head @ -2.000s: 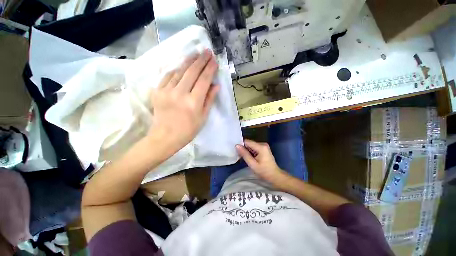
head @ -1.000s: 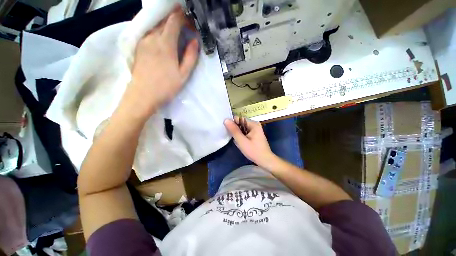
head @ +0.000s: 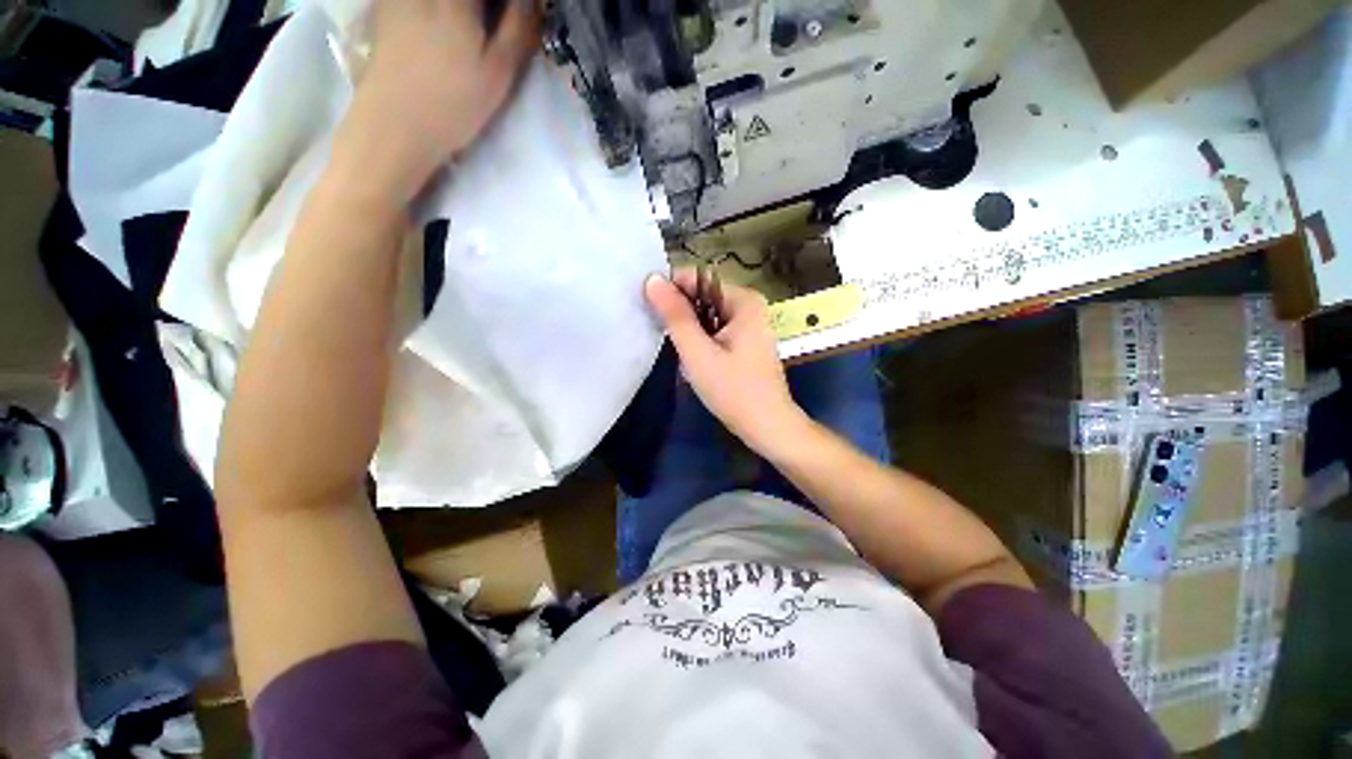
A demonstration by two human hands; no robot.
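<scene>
A white fabric panel (head: 549,297) lies left of and in front of the overlock machine (head: 830,89), its right edge running to the dark presser foot area (head: 675,186). My right hand (head: 724,349) pinches that edge between thumb and finger just below the foot. A small dark tool, seemingly thread snips (head: 712,301), is half hidden in its fingers. My left hand (head: 445,74) is on the upper part of the fabric, its fingertips near the frame's top edge. Whether they grip the cloth cannot be made out.
Black and white pieces (head: 141,126) are heaped at the left. The yellow ruler strip (head: 816,312) is at the table edge by the tan scrap opening (head: 756,245). A taped carton (head: 1186,593) with a phone (head: 1161,504) stands at right. Scraps (head: 519,638) lie below.
My left hand has moved up towards the top edge. My right hand has moved up with the fabric edge, closer to the foot. The white panel has shifted forward, and more black cloth shows beneath it.
</scene>
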